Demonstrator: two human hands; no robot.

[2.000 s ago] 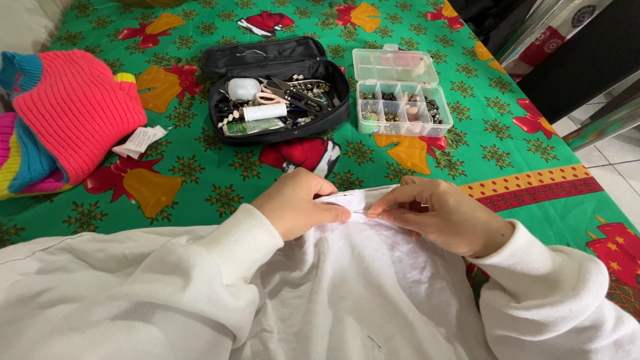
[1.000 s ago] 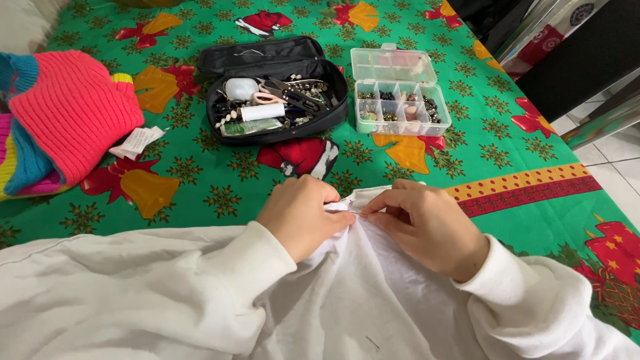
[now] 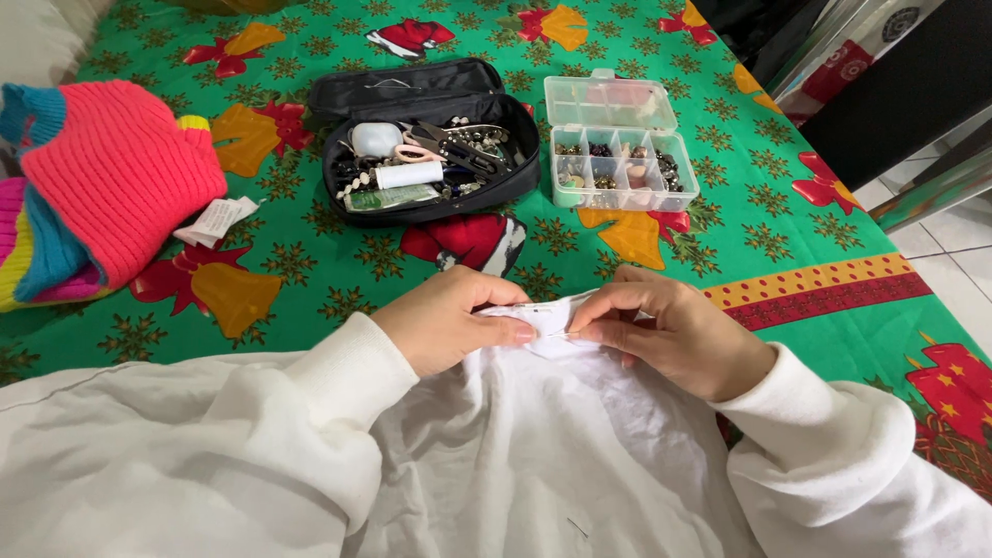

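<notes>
White fabric spreads across the near side of the table, its folded edge raised between my hands. My left hand pinches that edge, thumb on top and the other fingers behind it. Between thumb and index finger, my right hand grips a thin sewing needle, whose tip lies against the fabric just right of my left thumb. A short dark thread or pin lies on the fabric lower down. Whether thread runs through the needle, I cannot tell.
Beyond my hands stand an open black zip case with a white thread spool, scissors and beads, and an open clear compartment box of beads. A coral knitted garment with a tag lies at left. A patterned green cloth covers the table.
My right hand has drawn a little away from my left, and the needle between them shows more plainly than one second ago. My left hand still pinches the fabric edge.
</notes>
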